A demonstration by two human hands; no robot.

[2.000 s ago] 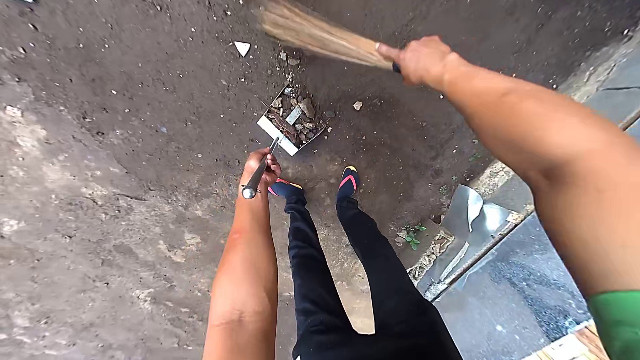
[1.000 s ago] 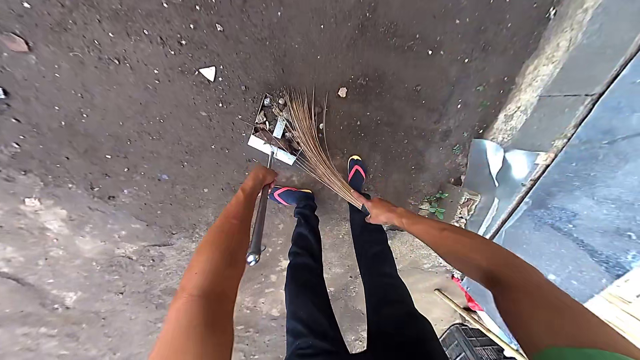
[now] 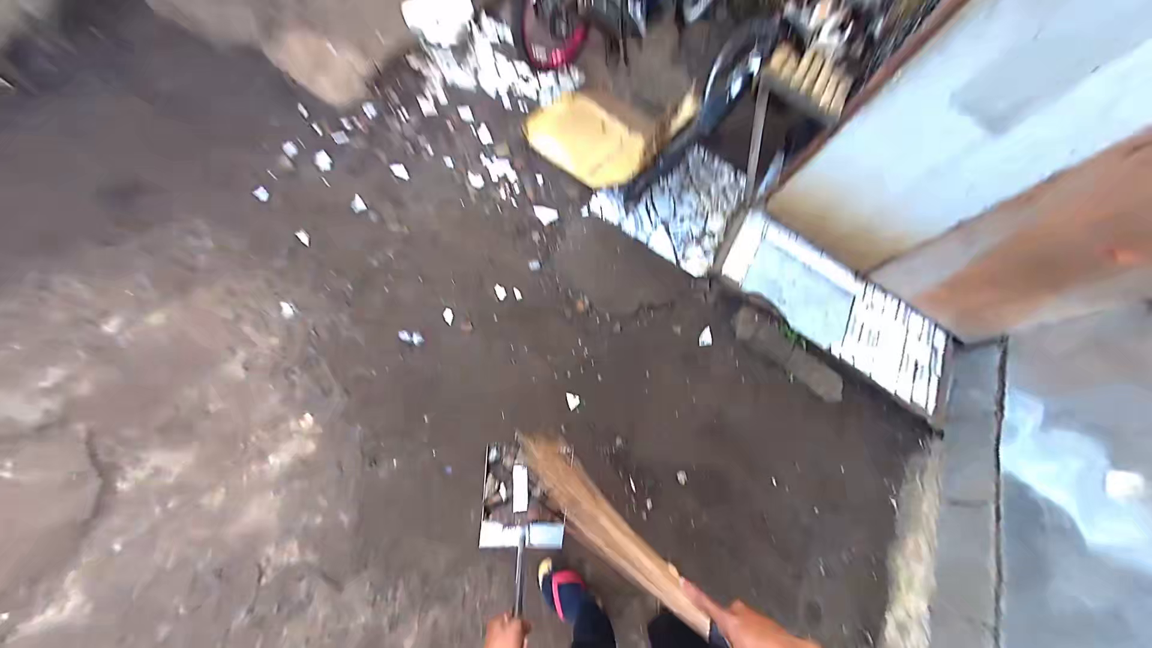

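Note:
At the bottom of the head view, my left hand is closed around the metal handle of a long-handled dustpan. Broken pieces and debris lie in the pan, with a white strip across their middle. My right hand, at the bottom edge, grips a stick broom. The broom's bristle tips lie over the right side of the pan. One foot in a flip-flop shows just below the pan; the other foot is hidden.
White shards are scattered over the dirt ground. A yellow object, a red wheel rim and piled items stand at the top. A tiled ledge and a wall run along the right side.
The broom has swung from the upper right, where it was raised two seconds ago, down to the dustpan. The view has shifted to show more ground ahead.

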